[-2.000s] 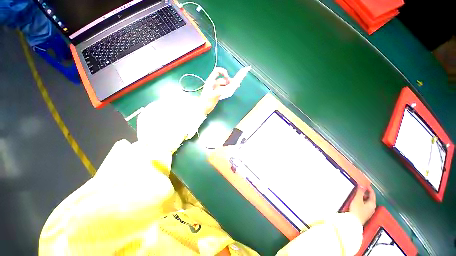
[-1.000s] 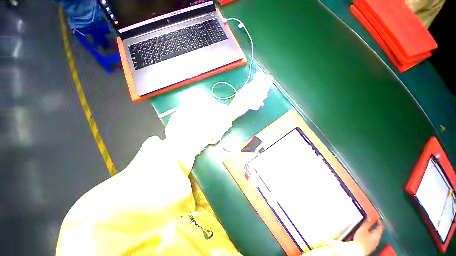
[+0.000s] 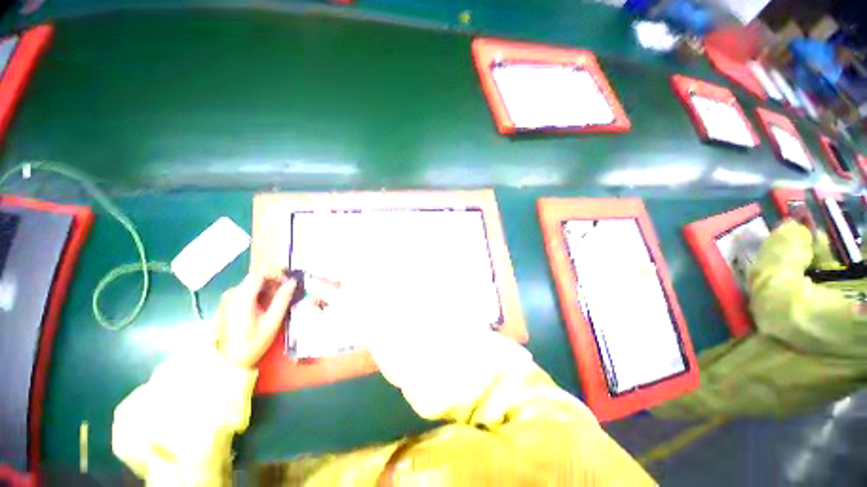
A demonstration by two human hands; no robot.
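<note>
A large white display panel (image 3: 409,257) with a thin dark frame lies on a red-orange foam tray (image 3: 380,199) in front of me. My left hand (image 3: 249,319) is at the panel's left edge, its fingertips closed on a small black test adapter (image 3: 298,282). My right hand (image 3: 354,309) reaches over the panel from the right; glare blends it into the white face, so its fingers are unclear. A white block (image 3: 211,253) lies left of the tray, beside a looped pale green cable (image 3: 143,249).
Part of the laptop (image 3: 33,285) on its red pad is at the left edge. Another panel on a tray (image 3: 623,304) lies close on the right. More trayed panels (image 3: 556,95) lie across the bench. A person's yellow sleeve (image 3: 784,266) is at the far right.
The view has swung right. My left hand has moved from near the cable to the adapter. My right hand has left the panel's far right corner and is now over its face.
</note>
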